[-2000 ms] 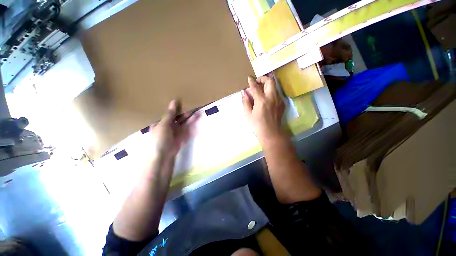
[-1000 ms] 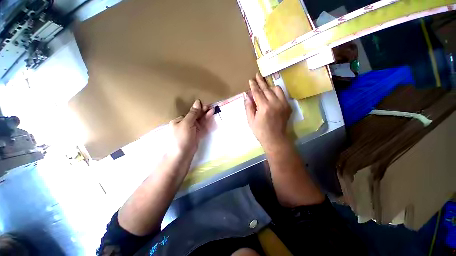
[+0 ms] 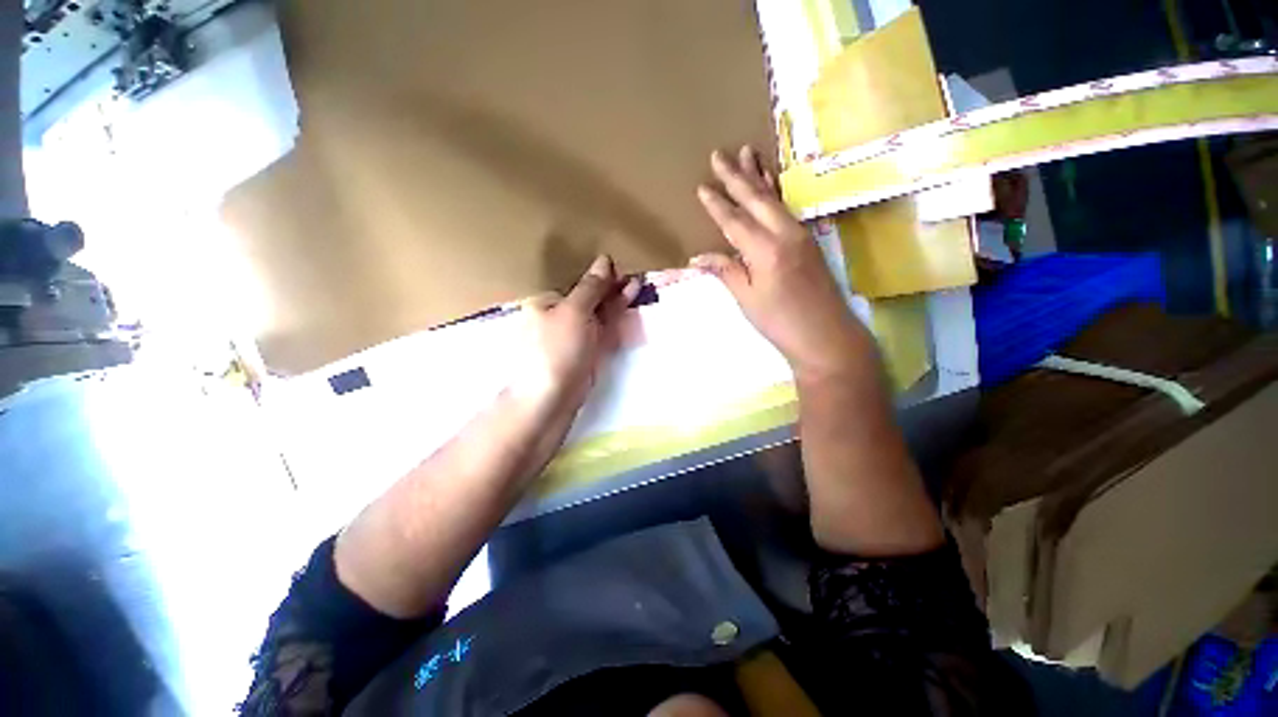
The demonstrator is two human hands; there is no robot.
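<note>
A large brown cut panel (image 3: 491, 154) lies flat on the white sewing template (image 3: 687, 350), which has a yellow taped border. The panel's near edge runs along small black rectangles. My left hand (image 3: 568, 329) is at this near edge, with thumb and fingers together on it; whether they pinch the panel is hard to tell. My right hand (image 3: 771, 266) lies at the panel's right end, fingers spread on its surface and thumb at the near edge. The hinged template strip (image 3: 1037, 133), yellow with pink-white edges, is swung out to the right.
A right-hand panel stack (image 3: 1163, 490) with a pale tie strip stands beside blue material (image 3: 1072, 308). Yellow tape blocks (image 3: 911, 249) sit at the template's right end. Metal machine parts (image 3: 152, 53) are at the upper left. The shiny table (image 3: 168, 490) is overexposed at left.
The view has shifted, moving the scene right. My left hand has moved right along the near edge. My right hand's fingers have spread and reached further onto the panel.
</note>
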